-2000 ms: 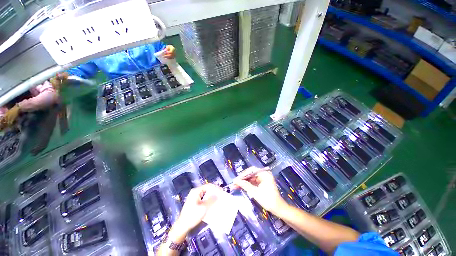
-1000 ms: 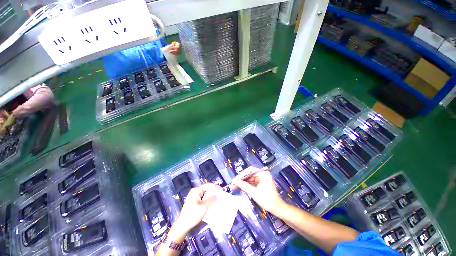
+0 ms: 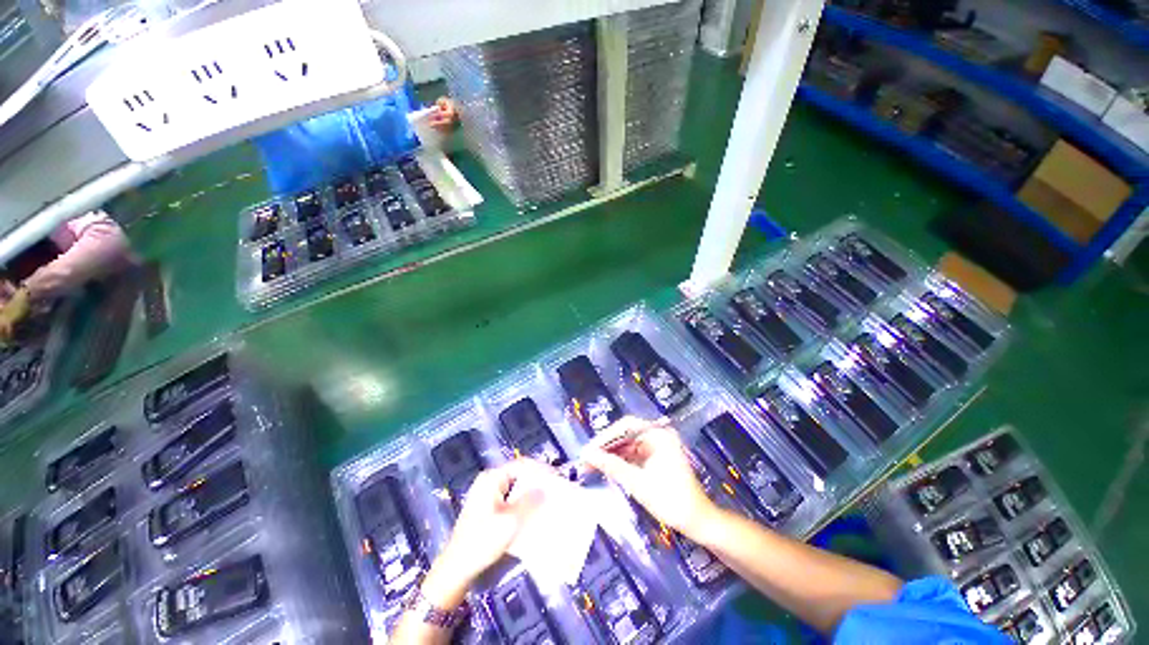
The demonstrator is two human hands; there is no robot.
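Observation:
My left hand (image 3: 494, 514), with a band at the wrist, holds a white sheet (image 3: 557, 532) above the middle clear tray (image 3: 355, 469). My right hand (image 3: 645, 471) is beside it, fingertips pinched close to the sheet's upper edge. A thin pale stick-like tool (image 3: 617, 441) seems to be in these fingers; glare blurs it. A tiny dark piece shows between the two hands, too small to name. Black handset housings (image 3: 386, 529) lie in the tray pockets under and around the hands; some are partly hidden by the hands and sheet.
Trays of housings stand at left (image 3: 202, 504) and right (image 3: 794, 302); a lower tray (image 3: 1008, 536) is bottom right. A white post (image 3: 756, 139) rises behind. A power strip (image 3: 240, 76) hangs upper left. Two people in blue (image 3: 340, 136) and pink (image 3: 88, 258) sleeves work opposite.
My hands and the sheet stay almost in place. The view has shifted slightly. Opposite, the pink-sleeved arm has drawn back left, and the hand in blue has moved slightly with its white strip.

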